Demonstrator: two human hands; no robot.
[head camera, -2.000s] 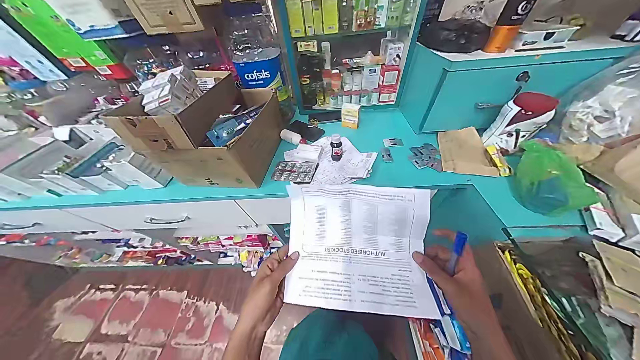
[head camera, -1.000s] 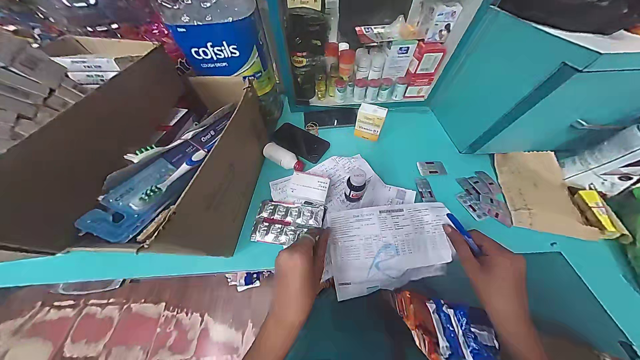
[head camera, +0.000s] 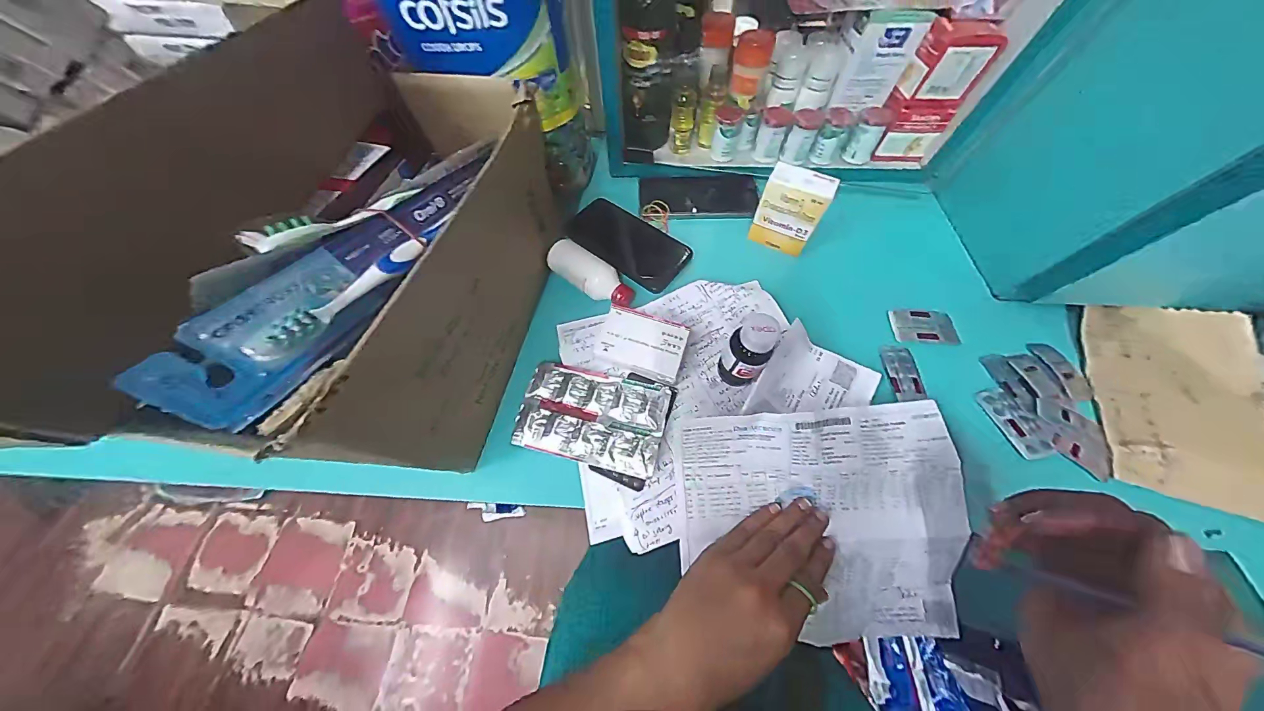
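A creased printed sheet (head camera: 879, 494) lies at the counter's front edge. My left hand (head camera: 765, 583), a green ring on one finger, rests with spread fingers on its lower left part. Right of the paper my right hand (head camera: 1116, 592) is blurred, with a thin dark pen-like thing at its fingers; its grip is unclear. Behind the sheet a small dark bottle with a white cap (head camera: 749, 351) stands on handwritten papers (head camera: 706, 306). Silver blister packs (head camera: 592, 420) and a small white box (head camera: 644, 344) lie to the left of the bottle.
An open cardboard box (head camera: 425, 385) with packaged toothbrushes (head camera: 296, 316) stands at left. Farther back are a smartphone (head camera: 630, 244), a white bottle with a red cap (head camera: 585, 272) and a yellow-white carton (head camera: 793, 209). Several blister strips (head camera: 1037, 405) and brown paper (head camera: 1170, 395) lie at right.
The sheet was held up in both hands; now it lies on the counter under my left hand. My right hand has let go of its edge and moved right. The view is much closer.
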